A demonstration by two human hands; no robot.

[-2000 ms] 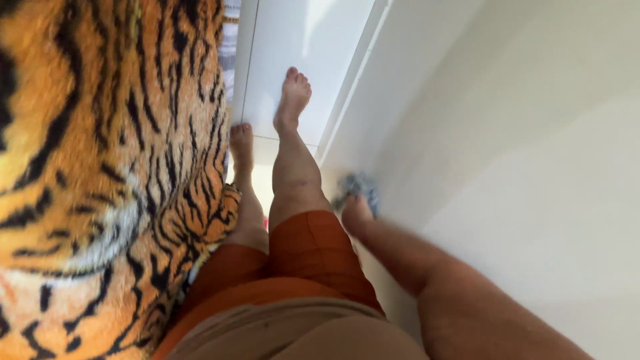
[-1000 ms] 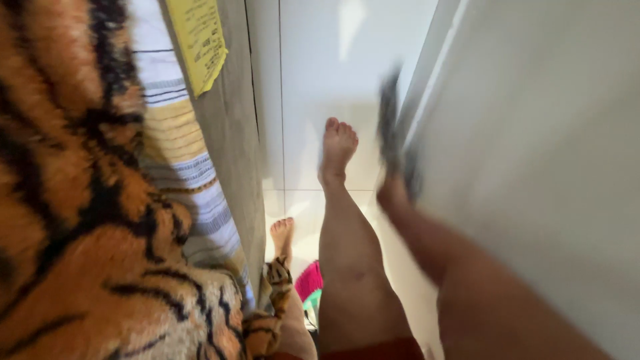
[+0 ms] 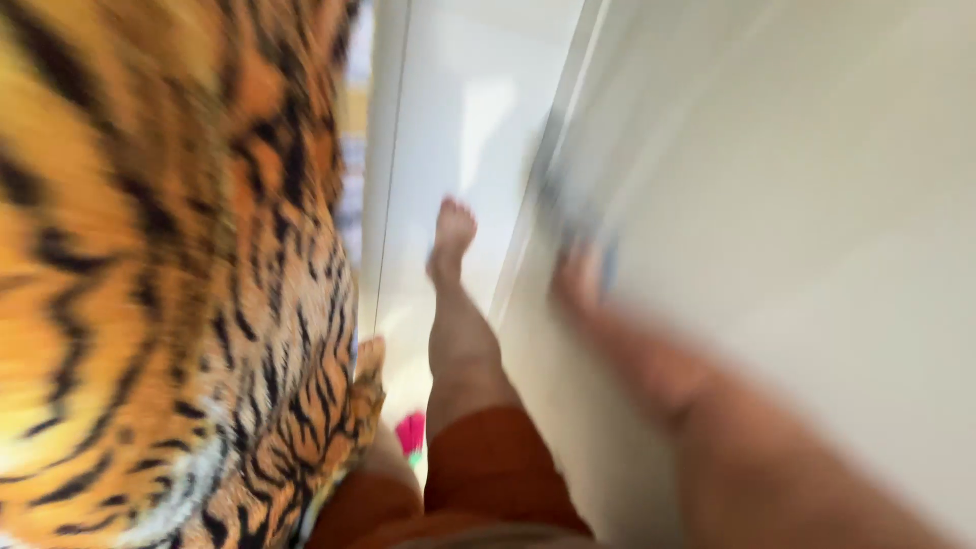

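Observation:
My right hand [image 3: 581, 276] is at the end of my outstretched right arm, heavily blurred. It holds a blurred grey-blue cloth [image 3: 568, 202], beside the pale wall on the right. A large plush blanket [image 3: 282, 305] with an orange and black tiger-stripe print fills the left of the view. My left hand is not visible.
My bare feet, one of them forward [image 3: 453, 229], stand on the white tiled floor [image 3: 435, 99]. The pale wall [image 3: 801, 252] rises on the right. A small pink item [image 3: 410, 432] lies on the floor by my legs. Striped fabric [image 3: 354, 114] shows behind the blanket.
The grey-blue cloth has moved with my right hand, from standing upright above it a second ago to a slant toward the upper left. The view has shifted, so the tiger-print blanket covers more of the striped fabric.

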